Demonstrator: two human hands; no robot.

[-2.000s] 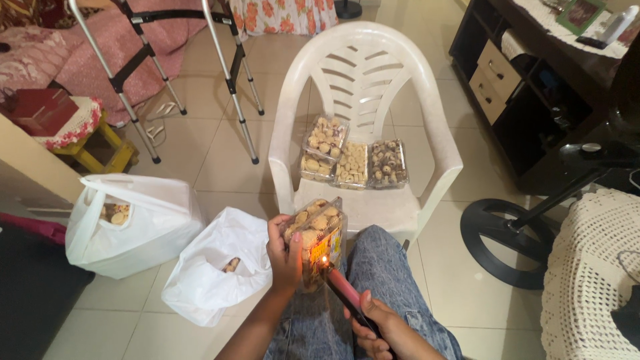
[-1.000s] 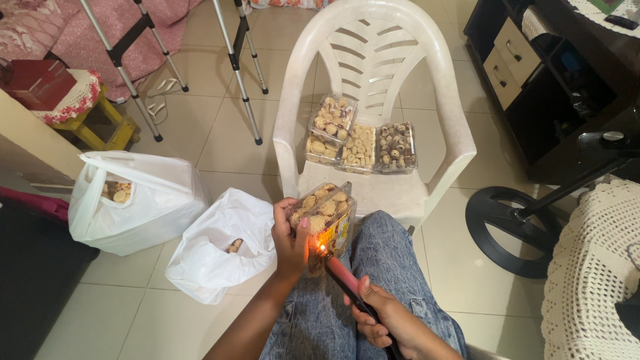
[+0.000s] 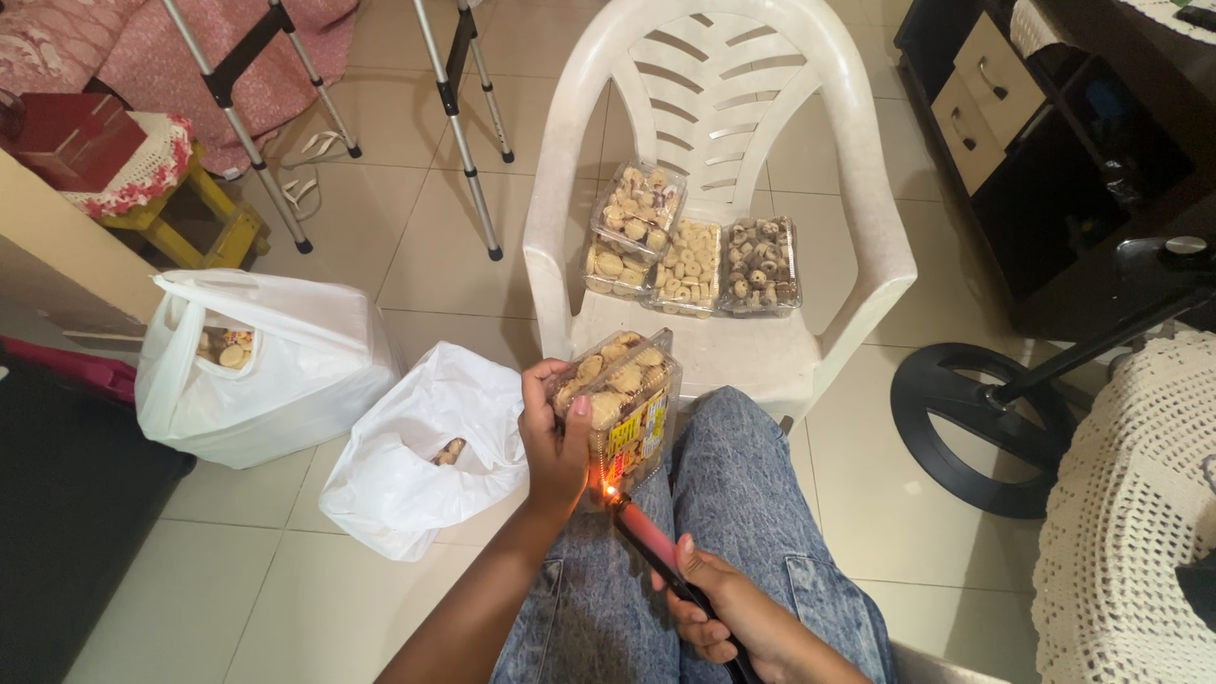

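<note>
My left hand [image 3: 560, 442] grips a clear plastic clamshell box of biscuits [image 3: 622, 385], which has a bright printed label on its side and is tilted above my lap. My right hand [image 3: 703, 598] is closed around a long black and pink tool [image 3: 655, 541], probably a lighter. Its glowing tip touches or nearly touches the box's lower left edge, where an orange glow shows. Beyond, on the seat of the white plastic chair [image 3: 703, 356], lie several more boxes: one of biscuits [image 3: 641, 204] stacked on another [image 3: 617, 266], a pale one [image 3: 689, 266] and a darker one [image 3: 760, 266].
To the left on the tiled floor stand a full white plastic bag [image 3: 285, 380] and a slacker one [image 3: 380, 465]. Behind them are a metal walker frame [image 3: 470, 171] and a yellow stool [image 3: 228, 233]. A round black stand base [image 3: 912, 437] and a crochet-covered surface [image 3: 1121, 532] are at right.
The glowing tip has moved down along the box's edge, from higher on its side to near its lower left part. Both hands keep their hold.
</note>
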